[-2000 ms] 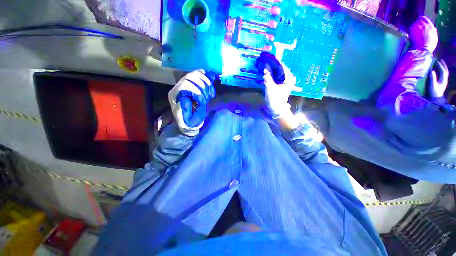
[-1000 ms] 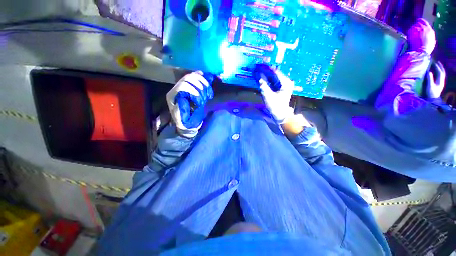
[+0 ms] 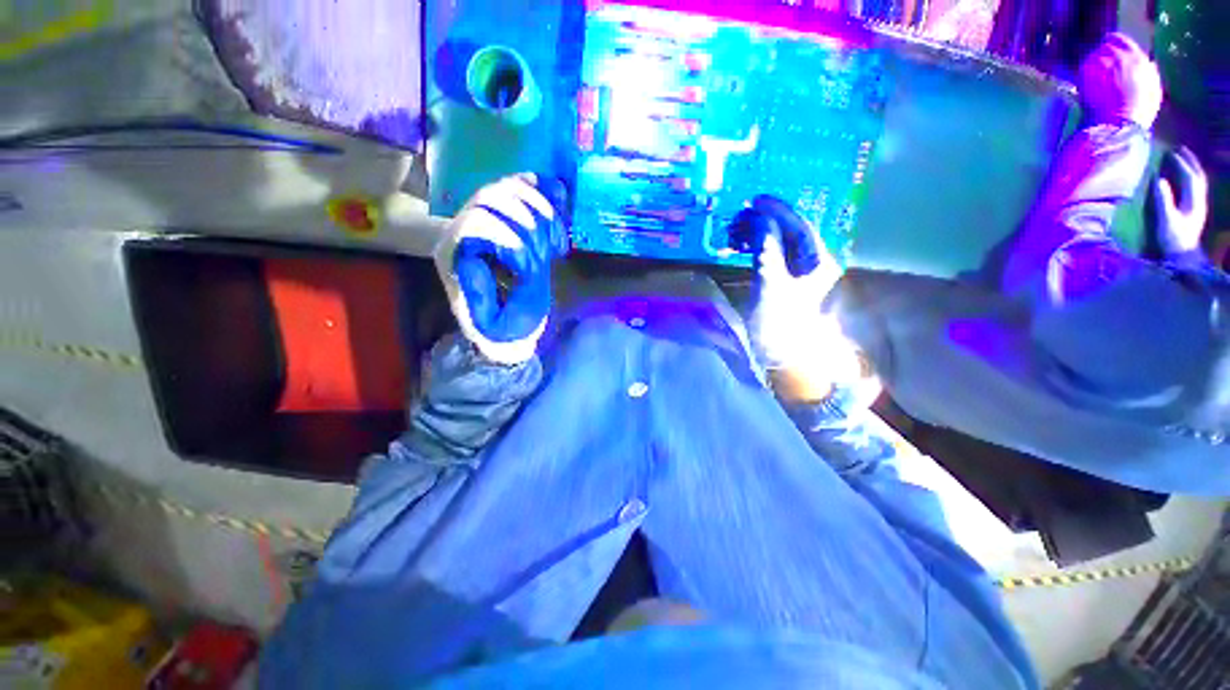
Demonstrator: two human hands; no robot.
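Note:
A teal circuit board [image 3: 782, 148] with a pale T-shaped patch and rows of parts lies flat on a teal mat [image 3: 944, 175] in violet light. My left hand [image 3: 506, 263], in a white glove with dark blue palm and fingertips, is curled at the board's near left corner; whether it grips anything cannot be told. My right hand [image 3: 786, 263], gloved alike, is at the board's near edge, its dark blue fingertips over the board. Whether it holds something small is unclear.
A teal cup or hollow roll [image 3: 502, 81] stands left of the board. A black bin [image 3: 151, 353] with a red-orange sheet is at lower left. A yellow and red button [image 3: 354, 213] is above it. Another person's gloved hand [image 3: 1122, 81] and blue sleeve are at the right.
My right hand has moved right along the board's near edge. My left hand has risen slightly at the board's left corner. The bright light spot has moved up the board, and the view has shifted.

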